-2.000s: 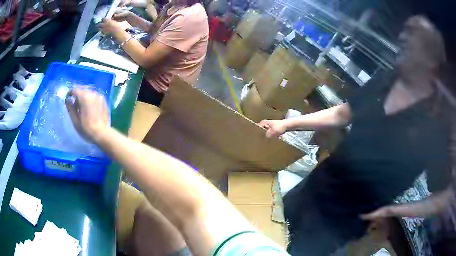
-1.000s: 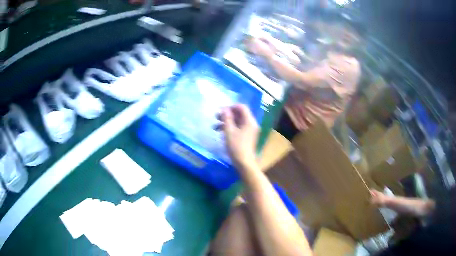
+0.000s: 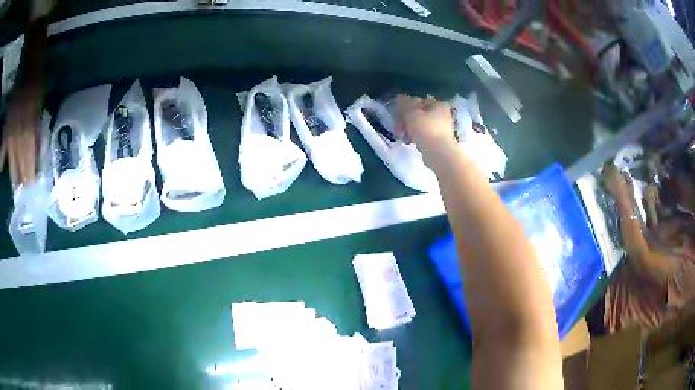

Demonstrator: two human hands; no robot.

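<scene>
Translucent white pouches [image 3: 190,164] with black coiled parts at their open ends lie in a row on the green belt. My right hand [image 3: 428,120] is over the pouches at the right end of the row, fingers bent. Whether a small clear piece is between its fingertips cannot be told. My right forearm covers part of the blue tote [image 3: 583,255], which has bright glare inside. My left hand is not in view.
Loose white papers [image 3: 297,343] and a small paper stack [image 3: 383,291] lie on the near worktop. A pale rail [image 3: 228,238] divides worktop and belt. Another person's blurred arm [image 3: 27,122] reaches in at the far left. A person and brown cardboard [image 3: 613,358] are at the right.
The view has turned left towards the belt. My right hand has moved out of the blue tote to the pouches at the right end of the row.
</scene>
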